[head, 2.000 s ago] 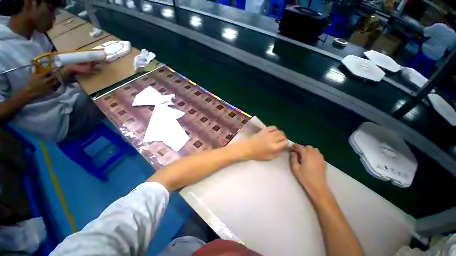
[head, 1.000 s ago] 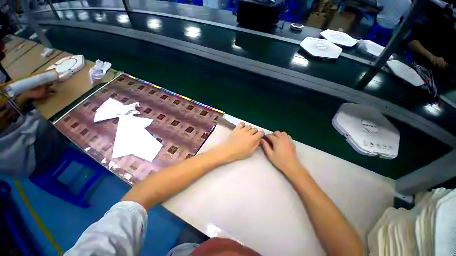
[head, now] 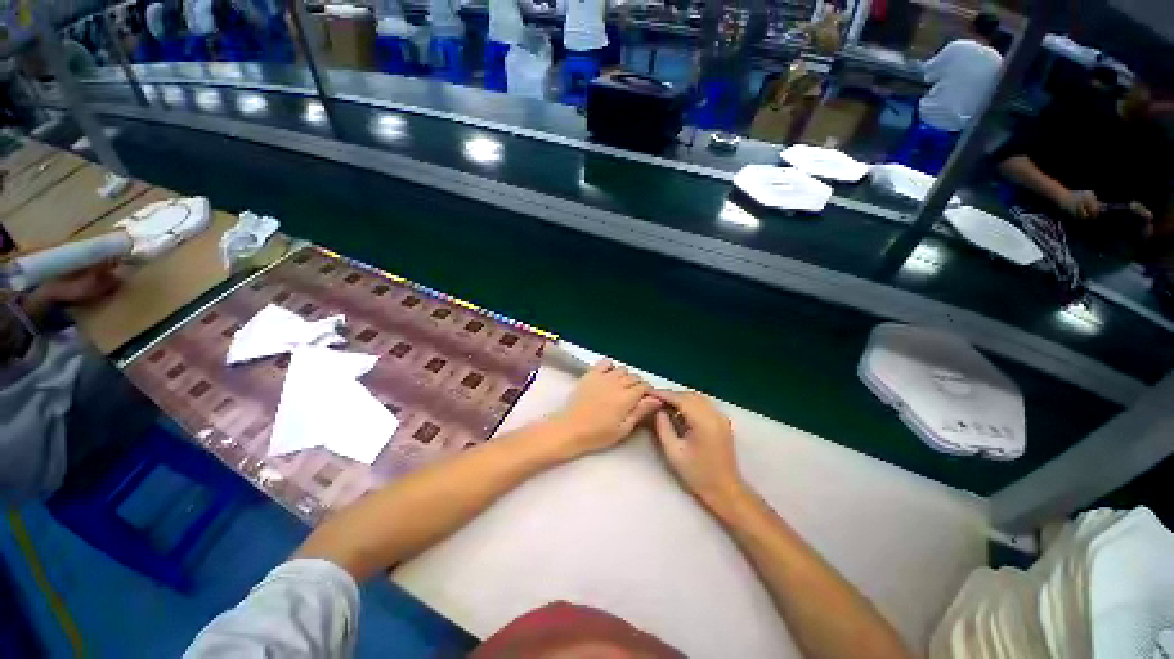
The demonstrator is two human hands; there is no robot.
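Observation:
My left hand [head: 608,407] and my right hand [head: 695,442] rest together at the far edge of the off-white work sheet [head: 579,554]. Their fingertips meet. Whether something small is between the fingers cannot be told. White printed covers [head: 950,389], seemingly stacked, lie on the green belt to the right, apart from my hands. A leaning stack of cream-white covers [head: 1030,605] is cut off at the lower right.
A brown patterned sheet [head: 431,367] with white cloth pieces [head: 328,409] lies at left. A seated person's hand [head: 84,283] is at far left near a white shell [head: 167,222]. Several white shells [head: 783,188] lie on the far belt. A metal post stands at right.
The view has turned right and tilted up, so the far line shows more. My hands stay together at the sheet's far edge, with the fingers slightly shifted.

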